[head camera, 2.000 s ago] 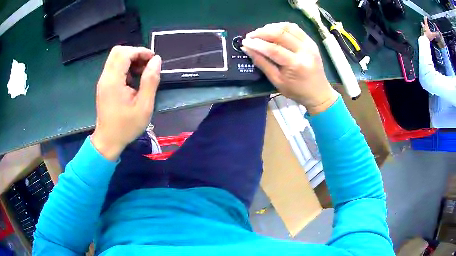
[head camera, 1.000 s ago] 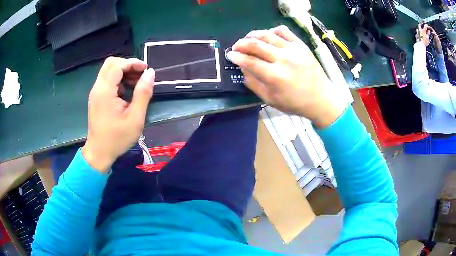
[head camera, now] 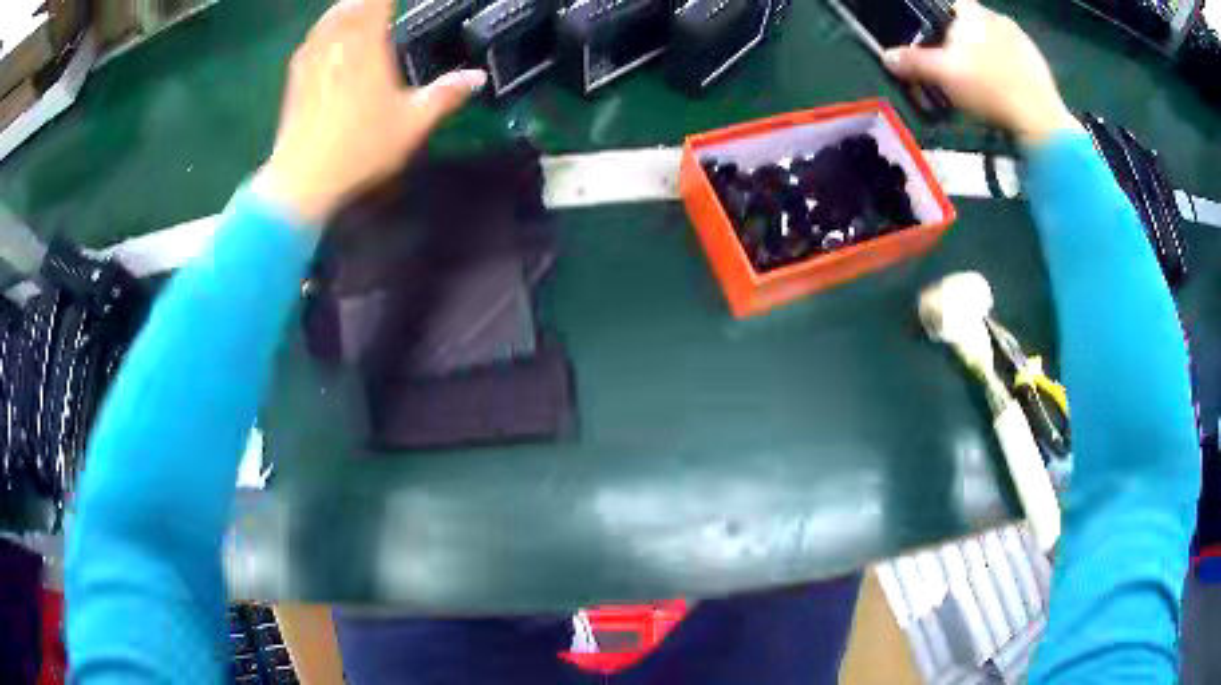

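Observation:
Several black units (head camera: 613, 40) stand in a row at the top centre, cut off by the frame edge. My left hand (head camera: 355, 114) is at the left end of this row, thumb and fingers spread beside the leftmost unit; whether it grips it cannot be told. My right hand (head camera: 984, 67) holds another black unit (head camera: 894, 24), tilted, at the top right. Flat black cover panels (head camera: 469, 402) lie in a loose pile at left-centre, blurred. An orange parts box (head camera: 790, 284) holds a heap of small black parts (head camera: 810, 201).
The pale-headed mallet (head camera: 1024, 462) and yellow-and-black pliers (head camera: 1042, 395) lie at right, near my right forearm. Black units stand in rows at far left (head camera: 47, 375) and far right (head camera: 1145, 187). A pale strip (head camera: 609, 178) crosses the green bench. White pieces (head camera: 964, 602) show below the bench edge.
The view has shifted farther up the bench. My hands have left the screen unit, which no longer shows in front of me, and reached up and apart. My right hand now holds a unit at top right.

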